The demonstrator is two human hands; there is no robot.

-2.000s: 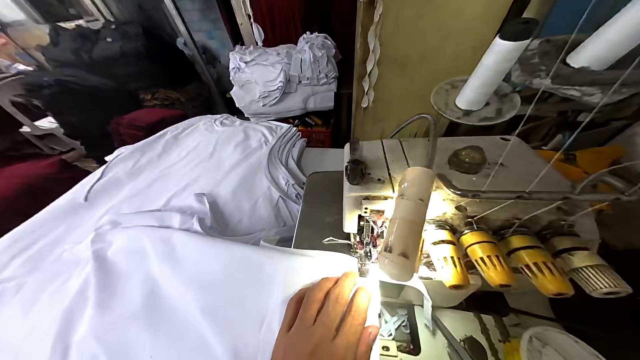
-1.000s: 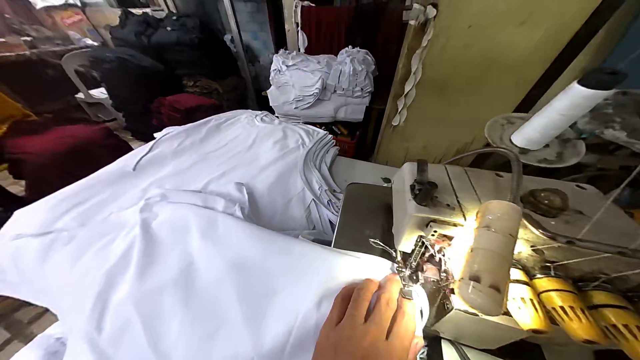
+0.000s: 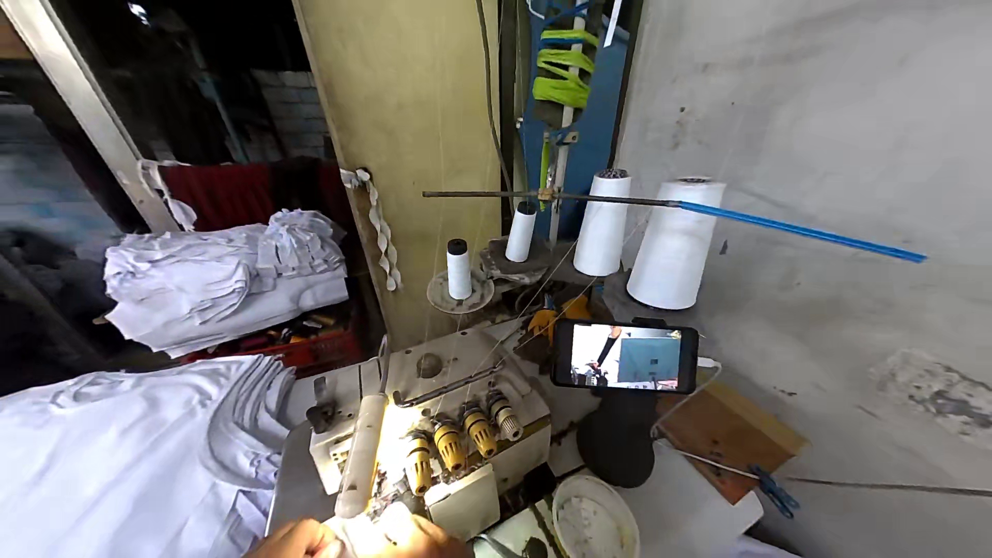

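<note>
At the bottom edge, my left hand (image 3: pixel 298 539) has its fingers closed on a piece of white fabric (image 3: pixel 358 533). My right hand (image 3: pixel 428 539), washed out by the lamp's glare, grips the same piece from the other side; its lower part is cut off by the frame. Both are right in front of the overlock sewing machine (image 3: pixel 508 446), below its tubular lamp (image 3: pixel 363 453). The needle area is hidden by the lamp and the glare. Stacked white garment pieces (image 3: pixel 147 457) lie left of the machine.
Yellow tension dials (image 3: pixel 449 443) line the machine's front. Behind stand white thread cones (image 3: pixel 676 244) under a horizontal rod (image 3: pixel 480 194). On the right are a phone (image 3: pixel 626 356), a round white container (image 3: pixel 595 519) and blue-handled thread snips (image 3: pixel 775 493). Folded white cloth (image 3: pixel 232 287) sits over a red crate (image 3: pixel 310 350).
The view has swung far to the right and up. One hand lay flat on the white cloth at the needle before; now two hands show at the bottom edge, holding white fabric.
</note>
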